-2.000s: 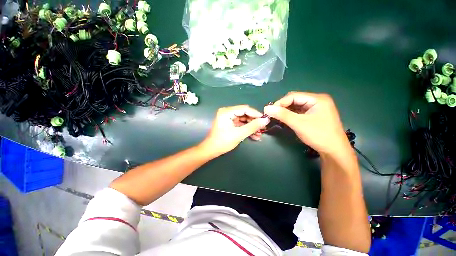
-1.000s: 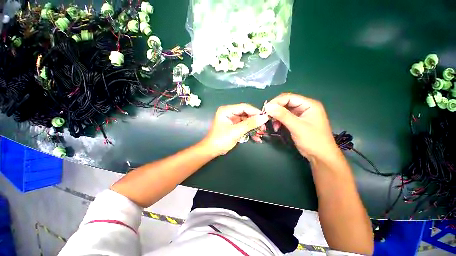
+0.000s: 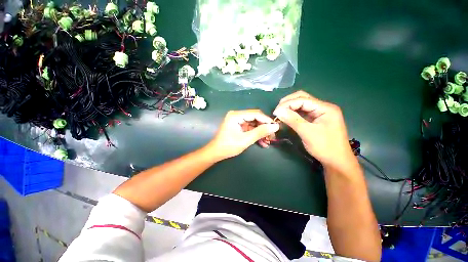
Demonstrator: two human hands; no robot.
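My left hand point(image 3: 245, 134) and my right hand point(image 3: 310, 125) meet over the green mat, fingertips nearly touching. Both pinch thin lead wires point(image 3: 277, 119), one of them yellowish, between thumb and finger. Red and dark strands show just below the fingertips. Any small part between the fingers is too small to tell. The black cable assembly point(image 3: 378, 167) runs from behind my right wrist towards the right pile; its bundle is mostly hidden by my right hand and forearm.
A clear bag point(image 3: 246, 81) of pale green-white housings lies top centre. A tangled black cable pile point(image 3: 77, 77) with pale heads lies left, a neater pile point(image 3: 445, 153) right. Blue bins point(image 3: 32, 166) stand below the table edge. Crinkled clear film point(image 3: 84, 153) lies near the left edge.
The pale round part seen below my left fingers a second ago is now out of sight. A yellowish strand now shows between the fingertips. My right hand has shifted slightly.
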